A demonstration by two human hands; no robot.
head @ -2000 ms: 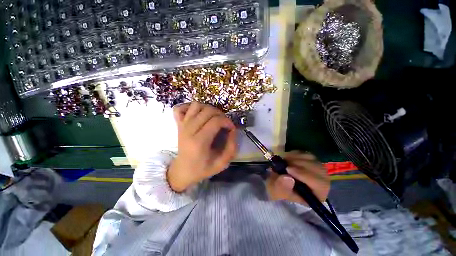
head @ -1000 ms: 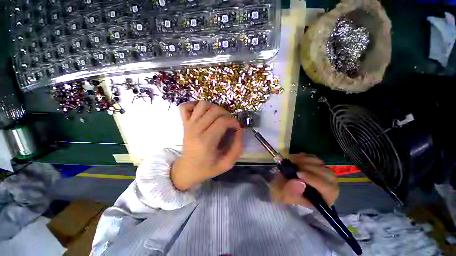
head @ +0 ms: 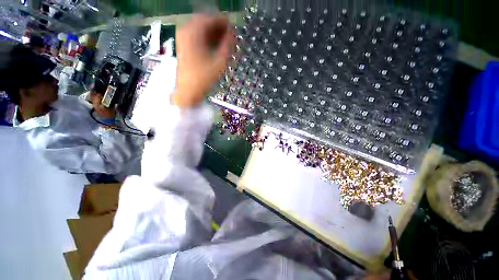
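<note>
My left hand [head: 201, 57] is raised at the left end of the clear blister tray [head: 334, 71], blurred, with its fingers bent; whether it holds anything is unclear. My right hand [head: 377, 275] is mostly cut off at the bottom edge, at the black handle of the soldering iron [head: 395, 246]. The iron's silver barrel points up over the white work sheet [head: 295, 197]. A small dark grey block [head: 361, 210] lies on the sheet left of the iron tip. Gold-coloured components [head: 361, 178] and purple-red components [head: 309, 153] lie in a heap along the tray's near edge.
A round tan bowl [head: 435, 191] with silver shavings stands at the right, with a blue bin [head: 484, 117] behind it. The fan grille [head: 454, 261] shows dimly at the lower right. Another person in a pale smock [head: 71, 134] works at the left. Cardboard boxes [head: 98, 219] stand below them.
The view has swung left and tilted. My left hand has left the small block and moved to the tray's left end. The iron tip is now apart from the block.
</note>
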